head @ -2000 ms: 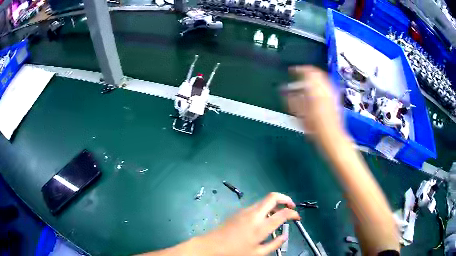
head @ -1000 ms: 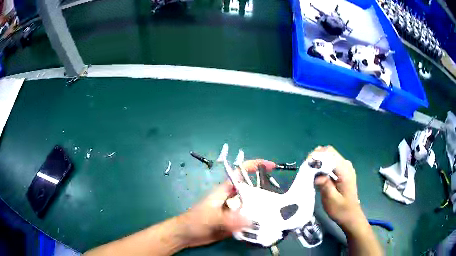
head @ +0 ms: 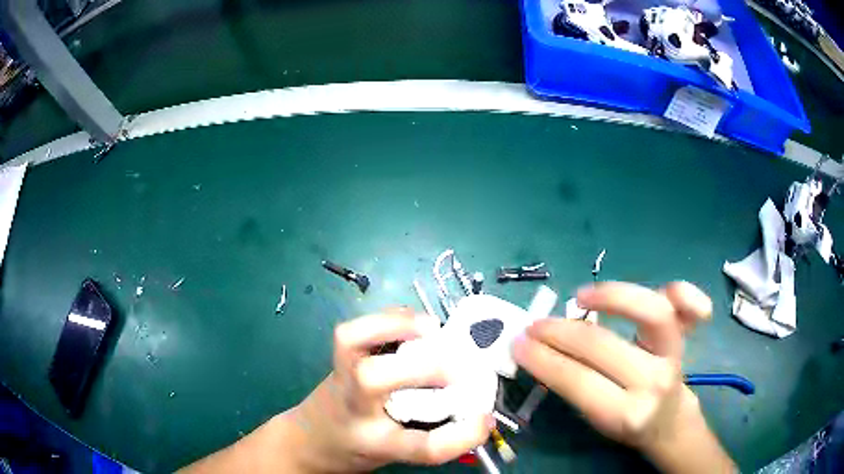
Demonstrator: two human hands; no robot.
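A white unit (head: pixel 444 370) with a dark oval patch is held low in front of me, with a thin bent wire bracket at its far end. My left hand (head: pixel 398 389) is closed around its left side. My right hand (head: pixel 620 361) is at its right side, fingers apart, fingertips at the shell's edge; whether they touch or hold anything is unclear. A short white block (head: pixel 542 303) shows near the right fingertips. Slim tools lie partly hidden under the unit.
A blue tote (head: pixel 611 79) holds white units at the back right. Black pins (head: pixel 346 274) lie beyond the unit. A smartphone (head: pixel 81 347) lies left. A white cloth (head: pixel 766 278), another white unit (head: pixel 807 218) and a blue handle (head: pixel 720 380) are right. A grey post (head: pixel 65 74) stands back left.
The unit is turned and drawn together, its long arm no longer reaching right. My right hand has let go of that arm and opened. The view has shifted, with the tote higher.
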